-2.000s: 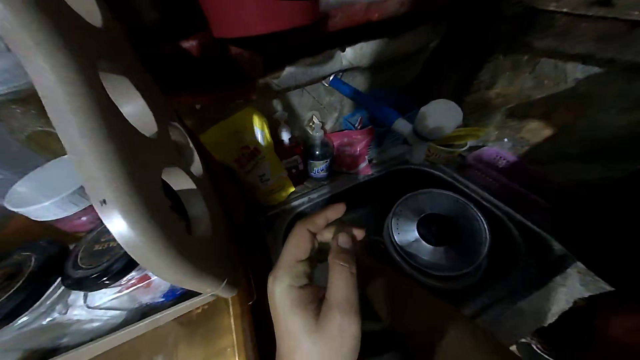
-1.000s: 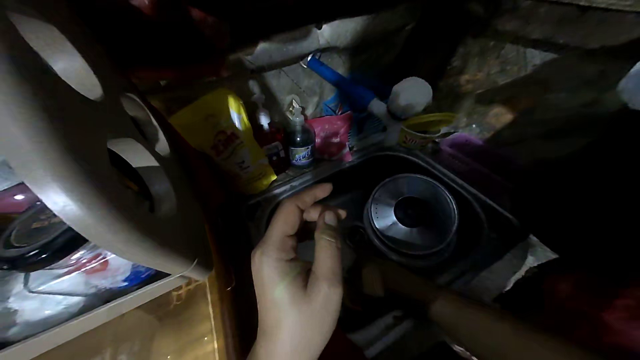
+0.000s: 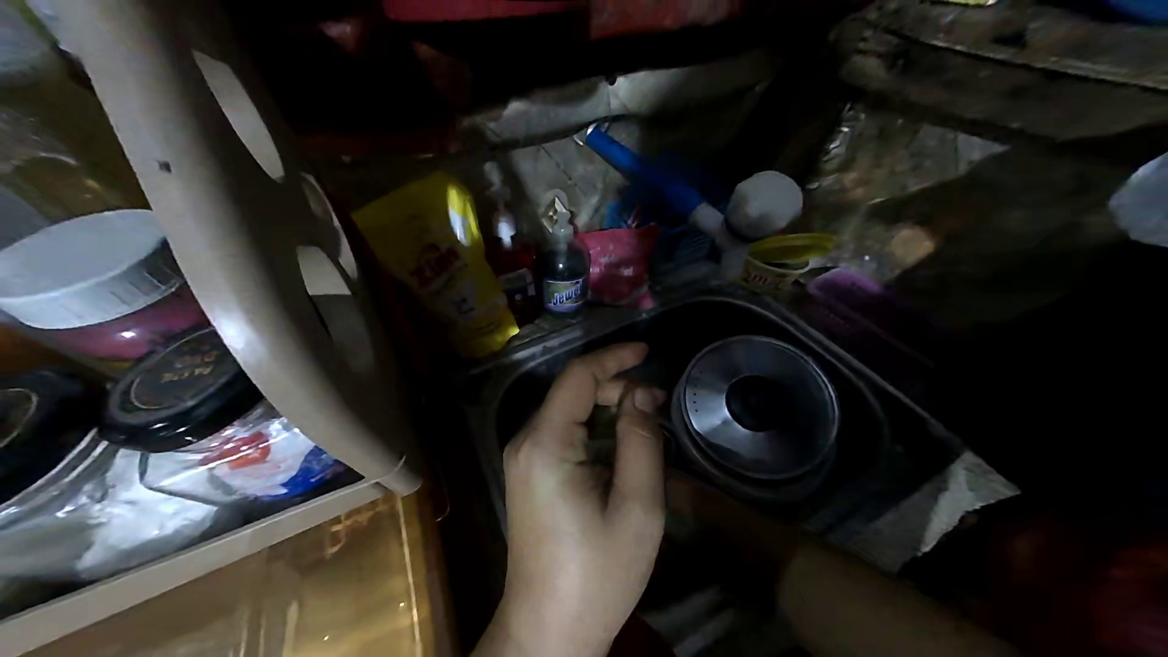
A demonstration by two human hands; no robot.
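My left hand (image 3: 589, 484) is raised over the near left part of a dark sink basin (image 3: 871, 415), its fingers curled and its thumb near the fingertips. Whether anything thin lies between them cannot be told. In the basin, right of that hand, sits a round metal pot or pan with a shiny lid-like top (image 3: 794, 411) and a dark centre. My right forearm (image 3: 876, 602) comes in from the lower right in deep shadow. My right hand (image 3: 721, 529) is barely visible near the pot's lower edge, and its fingers and any hold are lost in the dark.
Behind the sink stand a yellow pouch (image 3: 443, 265), a pump bottle (image 3: 564, 274), a pink packet (image 3: 620, 260), a blue-handled tool (image 3: 643, 169) and a yellow-rimmed tub (image 3: 789, 260). A beige plastic rack (image 3: 214, 219) with lidded jars (image 3: 182, 379) rises close on the left.
The view has shifted a little. My left hand keeps much the same raised, curled pose over the sink. The pot stays in the basin.
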